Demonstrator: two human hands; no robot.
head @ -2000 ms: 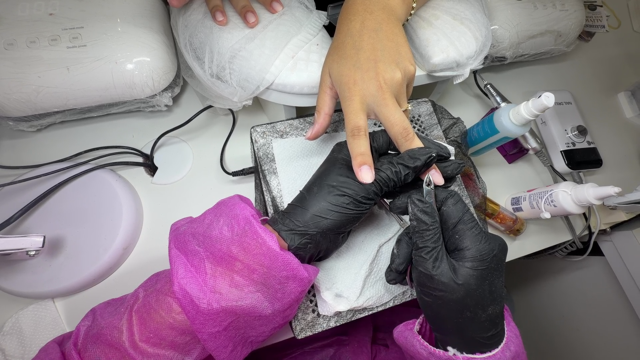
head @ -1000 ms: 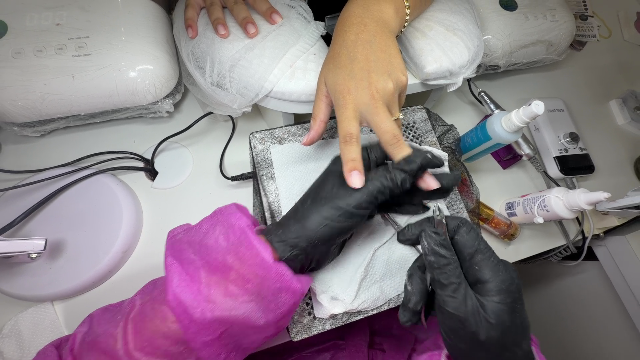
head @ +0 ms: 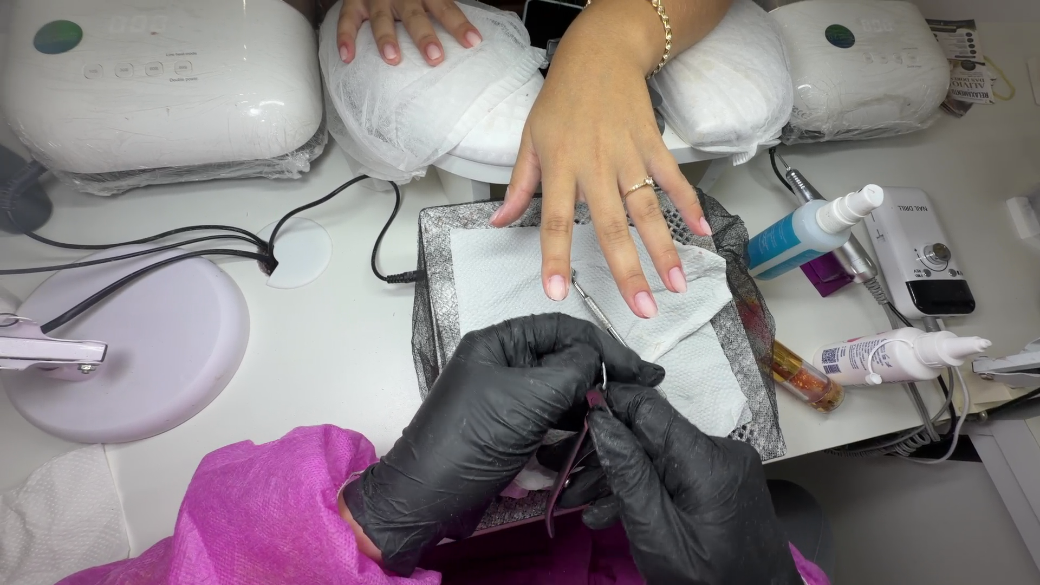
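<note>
My right hand (head: 682, 479), in a black glove, grips dark-handled nippers (head: 569, 467) low in front of me. My left hand (head: 496, 422), also gloved, meets it at the tool's head; whether its fingers hold the tool or something small there cannot be told. Past them, a metal manicure tool (head: 600, 309) lies on white paper towel (head: 496, 260). Another person's hand (head: 605, 179), with a ring, is spread over the towel, apart from my gloves. That person's other hand (head: 406, 24) rests on a covered white cushion (head: 422, 89).
A mesh-covered dust collector (head: 435, 244) lies under the towel. To the right are a blue spray bottle (head: 800, 236), a white bottle (head: 894, 356), a glitter tube (head: 804, 375) and a nail drill unit (head: 918, 252). White lamps (head: 162, 89) stand behind; cables and a round lamp base (head: 154, 349) lie left.
My left hand has let go of the other person's finger and moved back toward me. Both my hands are now together at the nippers. The other person's hand is spread free over the towel.
</note>
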